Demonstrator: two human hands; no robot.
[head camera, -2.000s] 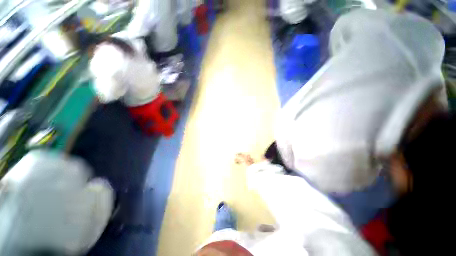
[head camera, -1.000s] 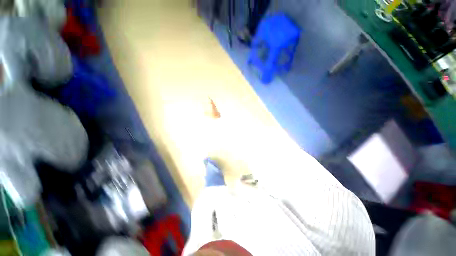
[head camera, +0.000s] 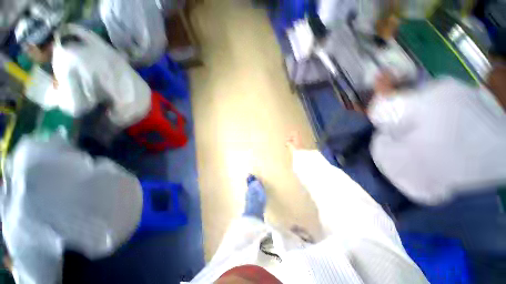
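Observation:
My right hand (head camera: 293, 141) is small and blurred at the end of a white sleeve, over the cream aisle (head camera: 238, 94). No held object can be made out, and its fingers are too blurred to read. My left hand is not in view. My foot in a blue cover (head camera: 254, 197) is on the aisle below my white coat.
Seated people in white line both sides. A red plastic stool (head camera: 161, 125) and a blue plastic stool (head camera: 163, 205) stand left of the aisle. Another blue stool (head camera: 435, 258) is at lower right. A green bench (head camera: 427, 47) is at upper right.
The view has moved along the aisle and turned, so the aisle now runs nearly straight up the picture. Different seated people and stools flank it. My right arm still hangs over the aisle.

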